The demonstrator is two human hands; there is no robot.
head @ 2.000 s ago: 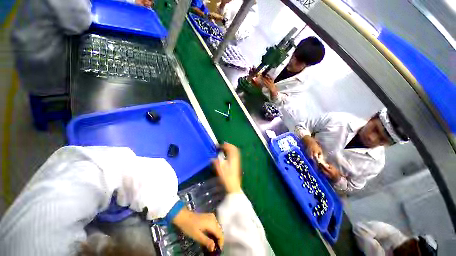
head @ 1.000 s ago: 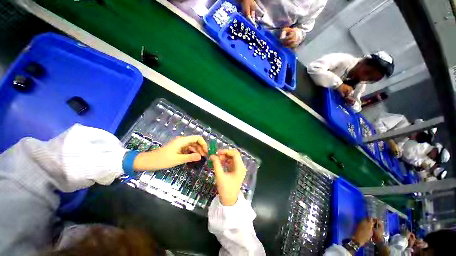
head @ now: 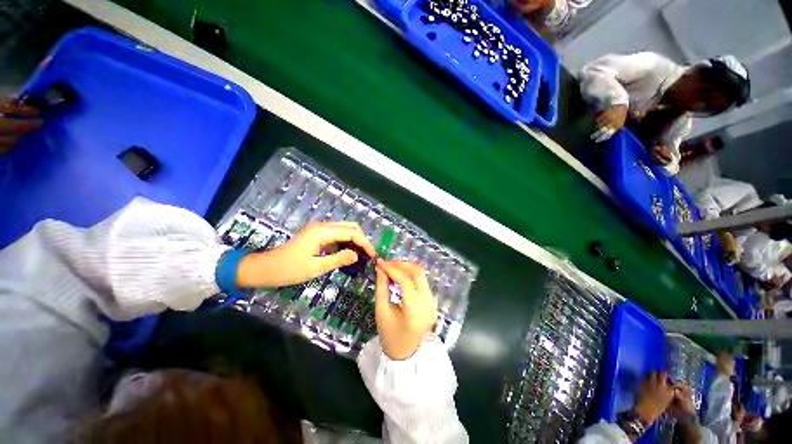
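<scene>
My left hand (head: 317,256), with a blue wrist strap, holds a black housing (head: 354,262), mostly hidden by the fingers. My right hand (head: 405,303) meets it with its fingertips. A narrow green circuit board (head: 387,241) stands up at the right fingertips and seems pinched there; the exact contact is blurred. Both hands are above a clear blister tray (head: 291,186) with boards in some slots.
A blue bin (head: 187,104) on the left holds a black housing (head: 138,162); another person's hand (head: 16,124) is at its far left. The green belt (head: 417,130) carries a few black pieces. Another blister tray (head: 564,355) lies right. Co-workers sit across the belt.
Two seconds ago my hands were apart; then they came together with the green board upright between them. Now the fingertips are closer together. A person's hand has come in at the left bin.
</scene>
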